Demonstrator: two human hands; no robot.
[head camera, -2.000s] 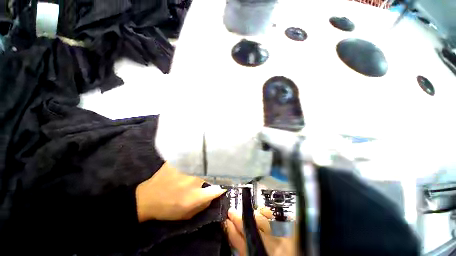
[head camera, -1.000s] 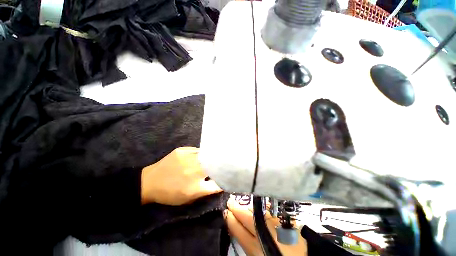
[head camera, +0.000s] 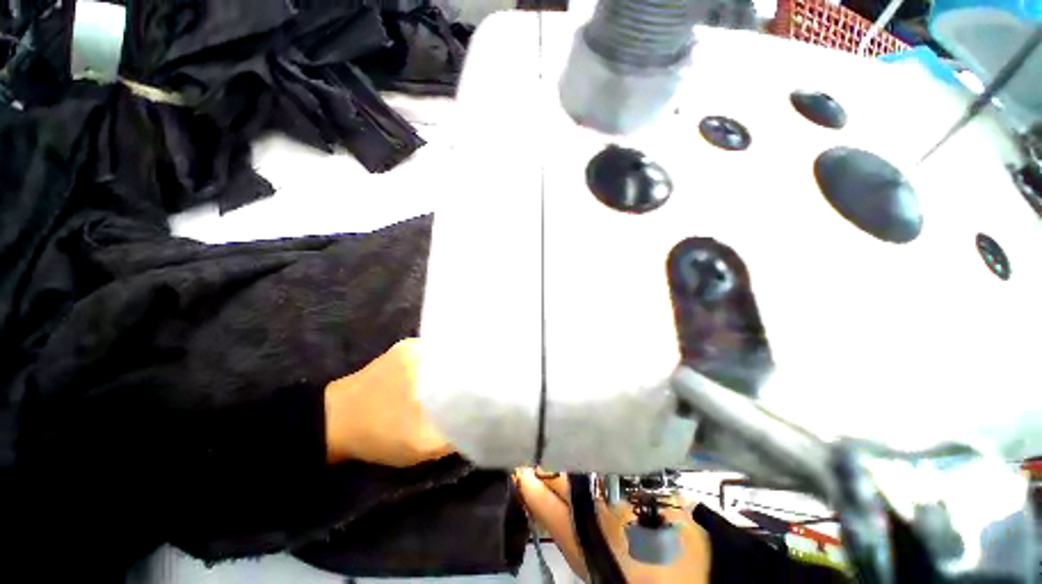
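Observation:
A large charcoal-black garment (head camera: 251, 302) fills the left side and runs under the white sewing machine head (head camera: 617, 285). My left hand (head camera: 383, 405) presses on the garment beside the head; its fingertips are hidden behind the head. My right hand (head camera: 571, 525) is below the head's lower edge, at the cloth's right edge, partly covered by a black strap-like part and a grey round machine part (head camera: 654, 542). Its fingers touch the cloth edge, but the grip is hidden. The needle is hidden.
A bundle of black cut pieces (head camera: 297, 69) with a pale band (head camera: 98, 40) lies at the back left. Red-handled snips (head camera: 809, 534) and a green tool lie at lower right, partly hidden. A red lattice basket (head camera: 834, 25) stands behind the machine.
The view has shifted, so the machine head stands lower than at first and slightly left of a second ago. My left fingertips have gone behind the head. The hands stay at the cloth edge.

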